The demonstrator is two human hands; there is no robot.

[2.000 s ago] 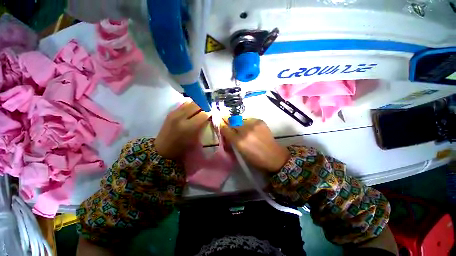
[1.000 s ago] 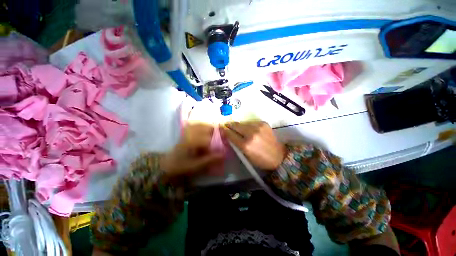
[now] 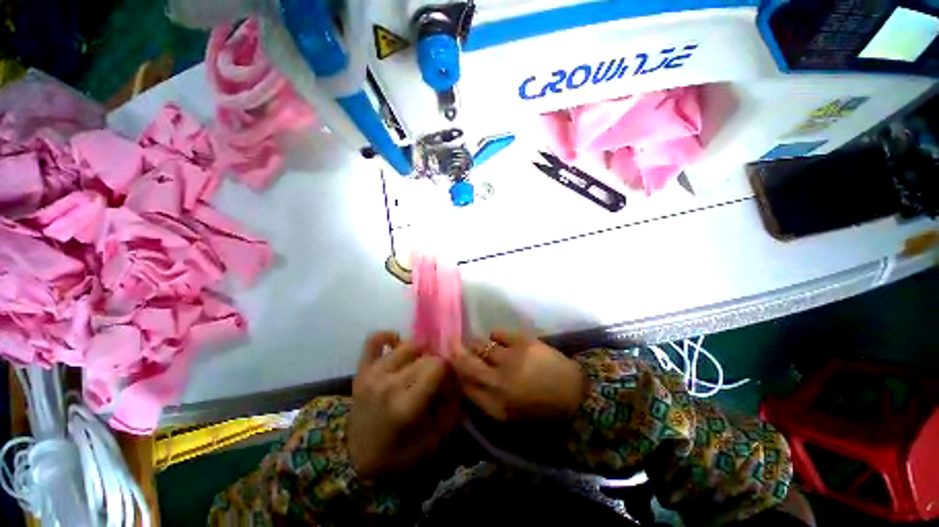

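A pink fabric band (image 3: 438, 304) lies flat from near the needle area towards the table's front edge. My left hand (image 3: 400, 396) and my right hand (image 3: 520, 379) both pinch its near end at the table edge, side by side. A narrow white elastic or cord (image 3: 607, 480) trails below my right hand across my lap. The presser foot and needle area (image 3: 445, 160), with a blue tip, stands beyond the band and apart from it. The far end of the band is washed out by the lamp light.
A heap of pink pieces (image 3: 134, 257) lies left, pink rings (image 3: 247, 103) behind it. Black snips (image 3: 582, 182), a pink bunch (image 3: 644, 134) and a phone (image 3: 824, 196) lie right. White hanks (image 3: 88, 473) hang lower left. A red stool (image 3: 865, 427) stands lower right.
Both hands have moved from the needle area back to the table's front edge, drawing the pink band with them. The needle area is now uncovered, and the view has shifted slightly.
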